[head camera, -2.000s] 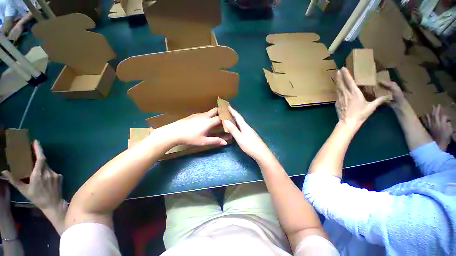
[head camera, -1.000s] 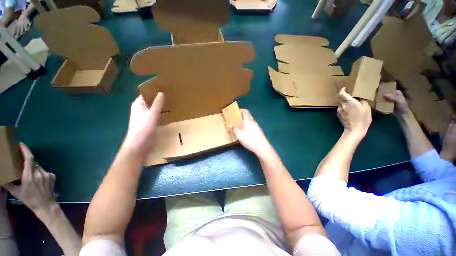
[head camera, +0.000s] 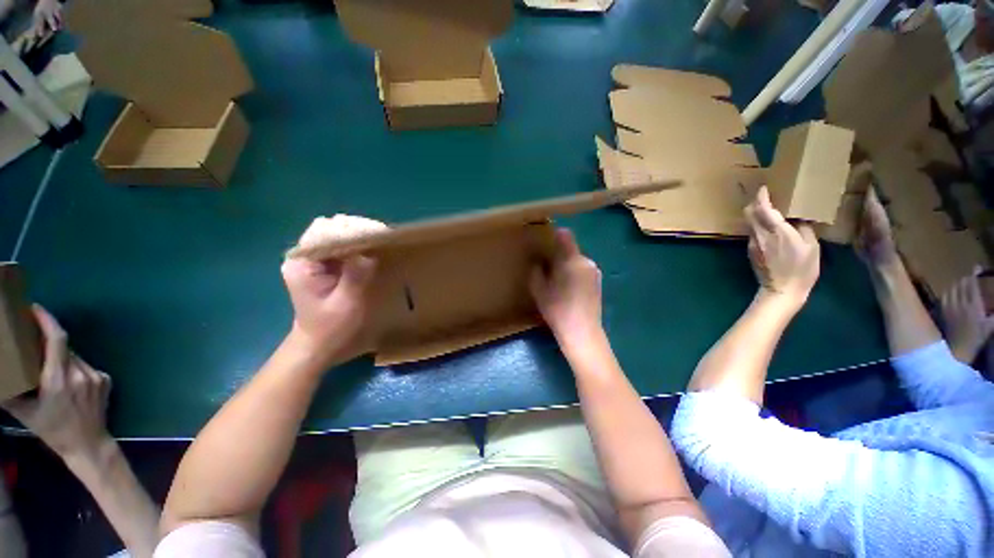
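A partly folded brown box blank (head camera: 469, 286) is between my hands near the table's front edge. Its lid panel shows nearly edge-on as a long thin strip across the top, reaching past my right hand. A short dark locking slot shows in the base. My left hand (head camera: 332, 286) grips the blank's left side, with the fingers partly behind the lid panel. My right hand (head camera: 569, 289) grips the right side, slightly blurred. The right corner is hidden by my fingers.
Finished open boxes stand farther back, one at the middle (head camera: 441, 104) and one at the left (head camera: 164, 153). Flat blanks (head camera: 681, 131) lie at the right. A person in blue sleeves (head camera: 828, 458) folds a box at the right. Another person's hand (head camera: 68, 387) holds a box at the left.
The lid panel has tipped from facing me to nearly edge-on, uncovering the middle finished box behind. My left hand has moved to the lid's left end. The right side wall is no longer plainly visible.
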